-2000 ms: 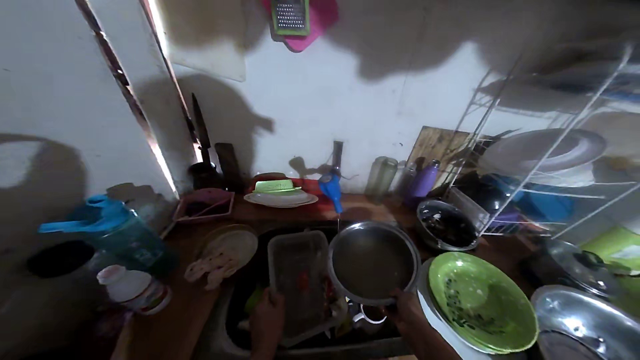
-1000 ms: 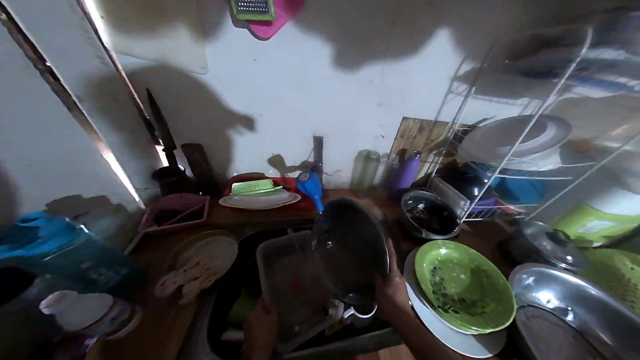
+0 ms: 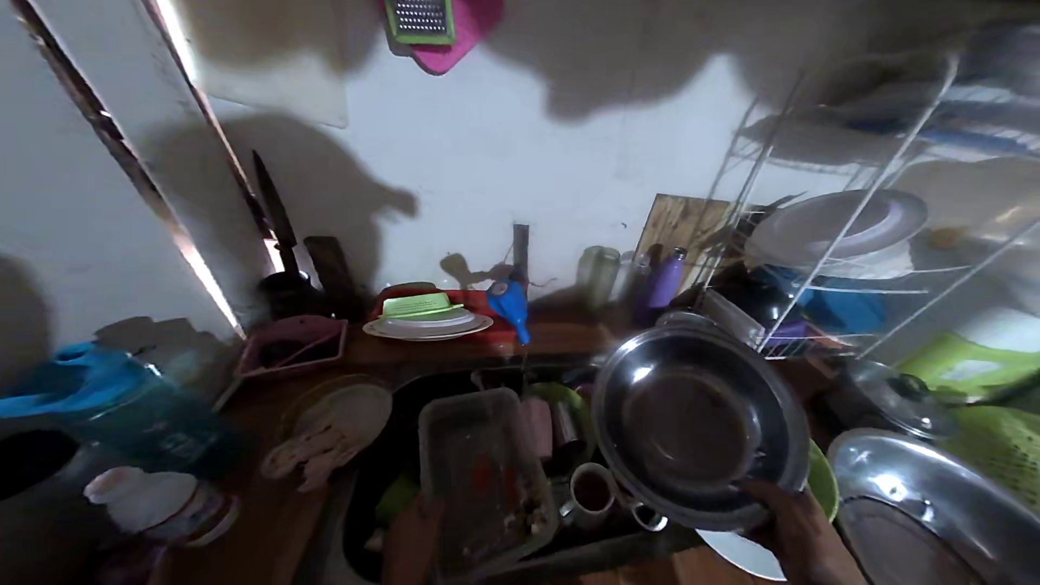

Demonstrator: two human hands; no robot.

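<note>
My right hand (image 3: 792,524) grips the rim of a round stainless steel basin (image 3: 699,426), tilted with its inside facing me, above the right edge of the sink (image 3: 357,487). My left hand (image 3: 413,540) holds the left side of a clear plastic container (image 3: 479,479) over the sink; food scraps and reddish water lie in it. Between the two, a mug (image 3: 591,491), a metal cup and a green bowl show in the sink. Behind them a blue-wrapped faucet (image 3: 509,309) lets down a thin stream. The basin partly hides a green bowl on a white plate (image 3: 743,555).
At left are a plate with a cloth-like item (image 3: 325,443), a white bottle (image 3: 154,500) and a teal pitcher (image 3: 122,406). At right stand an oval metal basin (image 3: 942,496), a lidded pot (image 3: 886,398) and a wire dish rack (image 3: 853,219). Stacked plates (image 3: 426,327) sit behind the sink.
The round basin held water two seconds ago, was tipped over the plastic container one second ago, and is now farther right, with its inside showing little or no water.
</note>
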